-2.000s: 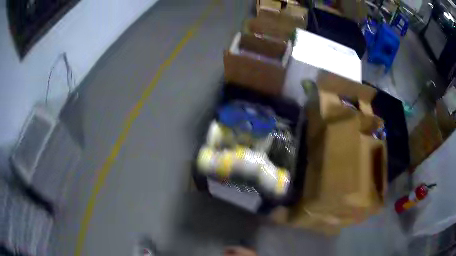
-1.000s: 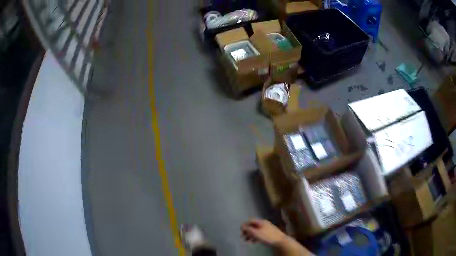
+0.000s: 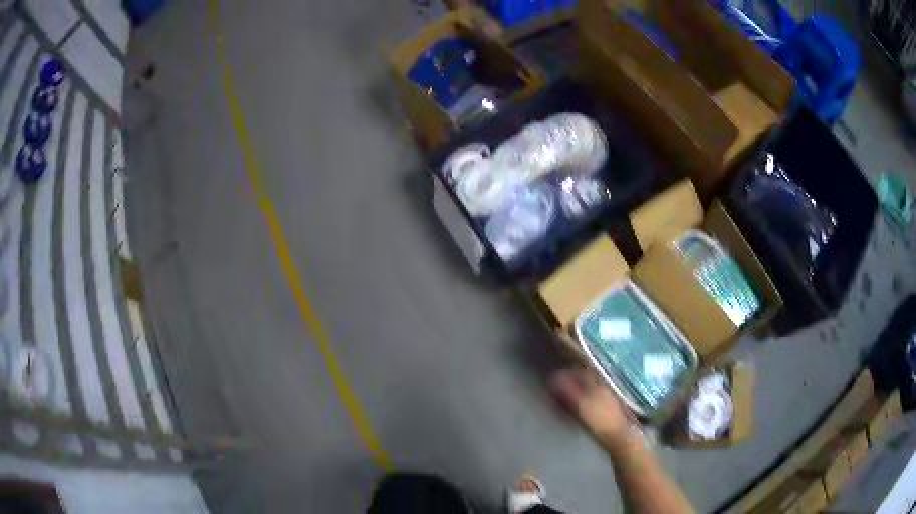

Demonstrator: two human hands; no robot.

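Note:
My right hand (image 3: 591, 400) is blurred at the lower middle, reaching in from the bottom edge. It looks empty, with its fingers loosely spread. It shows beside an open cardboard box (image 3: 581, 284) that holds green ribbed contents with white labels (image 3: 643, 349). I cannot tell if the hand touches the box. My left hand is out of the picture.
A black crate (image 3: 635, 171) holds white reels (image 3: 573, 144). Another black crate (image 3: 854, 191) is at right. Brown boxes (image 3: 663, 90) and a blue stool (image 3: 826, 62) are behind. A yellow line (image 3: 291, 271) crosses the grey floor. A slatted rack (image 3: 75, 251) is at left.
The view has moved along the aisle. The green-filled boxes and the crate of white reels now show larger and nearer. My right hand shows higher and further right than one second ago.

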